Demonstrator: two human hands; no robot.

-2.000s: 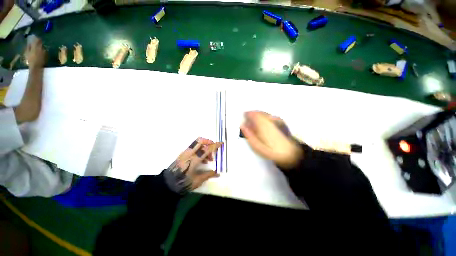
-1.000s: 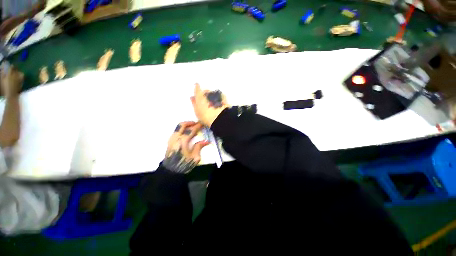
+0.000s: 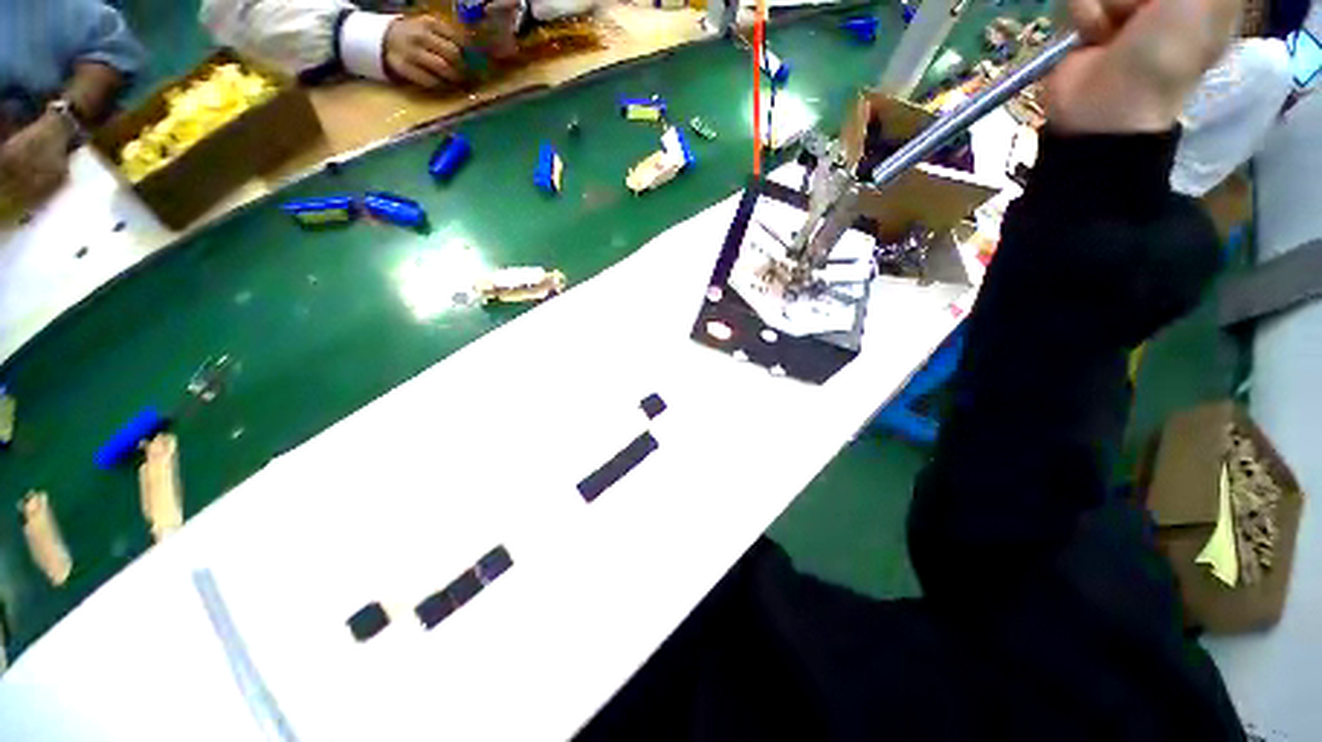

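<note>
My right hand [image 3: 1145, 65], in a black sleeve, is at the top right, closed around the upper end of a long silver rod [image 3: 979, 109]. The rod slants down left to the metal parts over the black box [image 3: 783, 341]; I cannot tell if it is joined to them. My left hand is not in view. On the white bench [image 3: 435, 449] lie a black strip [image 3: 618, 465], a small black square [image 3: 653, 405], a row of black blocks [image 3: 464, 587] and another black block [image 3: 368, 620]. A pale silver strip [image 3: 239, 652] lies at lower left.
Blue cylinders [image 3: 451, 155] and tan parts [image 3: 519, 284] lie on the green belt [image 3: 348, 276]. A carton with yellow pieces [image 3: 203, 123] and other people's hands [image 3: 425, 51] are across it. Cartons [image 3: 928, 203] stand behind the black box; another [image 3: 1182, 478] is at right. A red cord [image 3: 757, 87] rises.
The view has swung right. My right hand has gone from the bench beside my left hand up to the silver rod. My left hand has left the picture.
</note>
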